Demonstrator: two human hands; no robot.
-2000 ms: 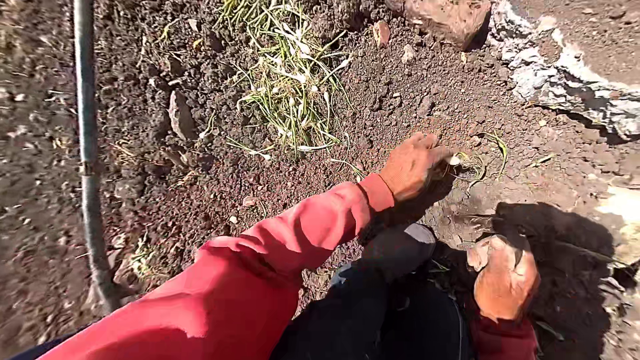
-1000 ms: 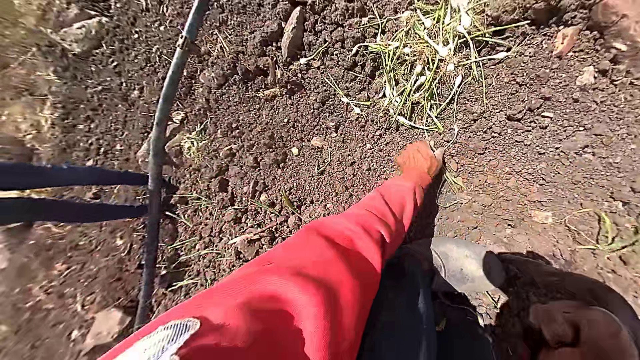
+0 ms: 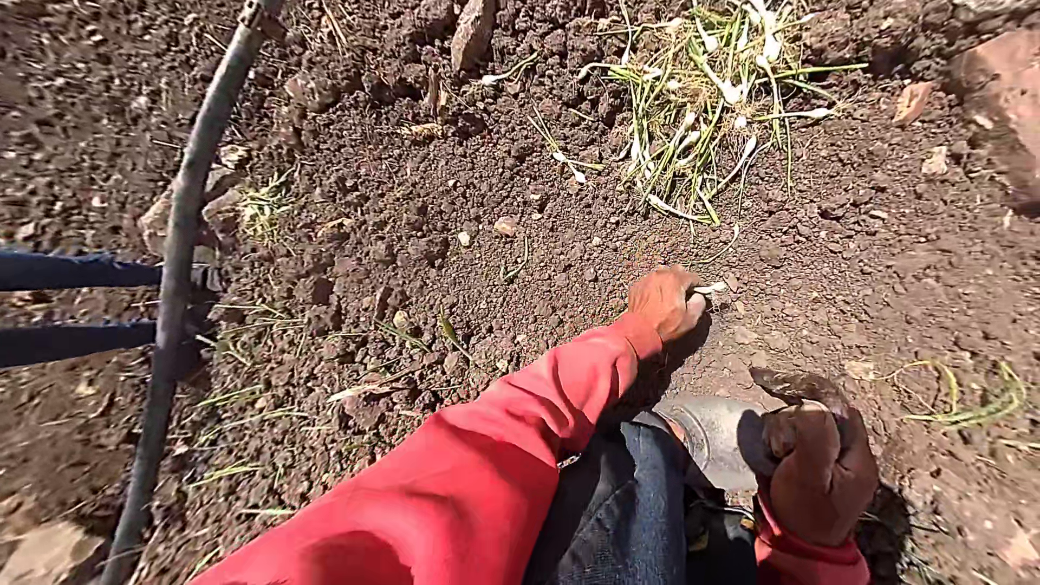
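My left hand (image 3: pixel 668 305), in a red sleeve, is low over the soil with its fingers closed on a small white bulb (image 3: pixel 712 288). A pile of green-stemmed plants with white bulbs (image 3: pixel 691 122) lies just above it, and a few loose ones (image 3: pixel 569 162) lie to its left. At the lower right my right hand (image 3: pixel 812 467) is curled in shadow beside the grey toe of a shoe (image 3: pixel 715 439). A dark, curved, flat object (image 3: pixel 800 386) shows at its fingertips; what it is and how it is held cannot be told.
A long grey pipe or hose (image 3: pixel 185 203) runs down the left side. Beside it are another person's legs in blue trousers (image 3: pixel 81 272). Stones lie at the top (image 3: pixel 473 34) and the right edge (image 3: pixel 1003 114). Limp green stems (image 3: pixel 967 398) lie at the right.
The view has swung left since the oldest frame, bringing the other person's legs in. My left hand stays low near the pile, while more of my right hand shows than one second ago.
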